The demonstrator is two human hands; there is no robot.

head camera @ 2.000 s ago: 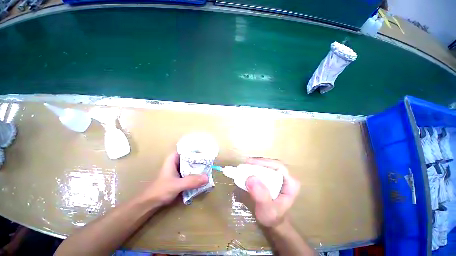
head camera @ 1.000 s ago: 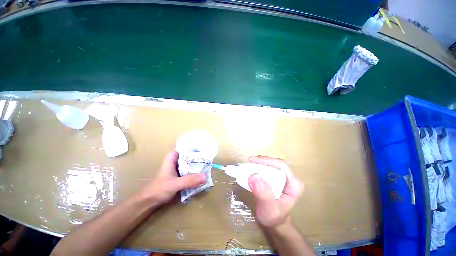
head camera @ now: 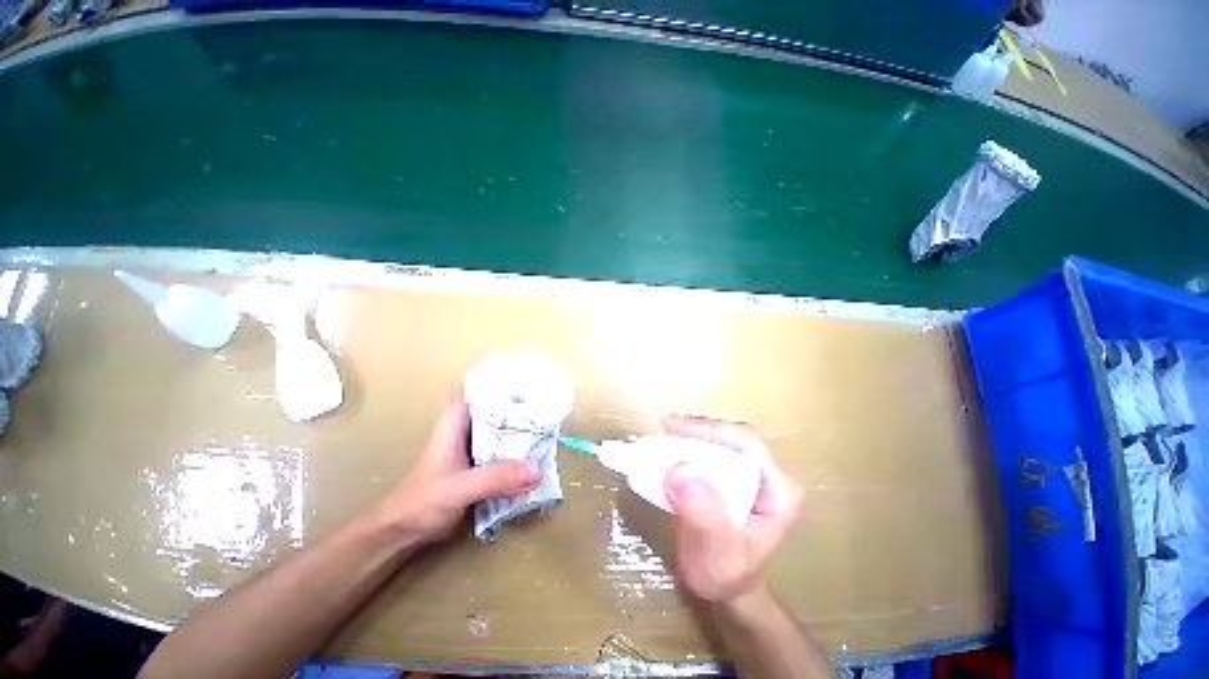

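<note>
A white-grey fabric piece point(head camera: 515, 444) with a thick white gathered edge at its top is held over the tan bench. My left hand point(head camera: 458, 478) is shut on its left side, thumb across its front. My right hand point(head camera: 729, 511) is shut on a white squeeze bottle point(head camera: 676, 475). The bottle's teal tip point(head camera: 577, 446) points left and lies at the piece's right side; whether it touches cannot be told. The piece's underside is hidden.
Two spare squeeze bottles point(head camera: 199, 316) lie on the bench point(head camera: 398, 584) at left. Grey-white pieces point(head camera: 19, 356) sit at the far left edge. Another piece point(head camera: 977, 202) is on the green belt point(head camera: 438, 159). A blue crate point(head camera: 1047, 438) with several pieces stands at right.
The piece on the green belt has moved right. My hands, the held piece and the bottle have barely moved.
</note>
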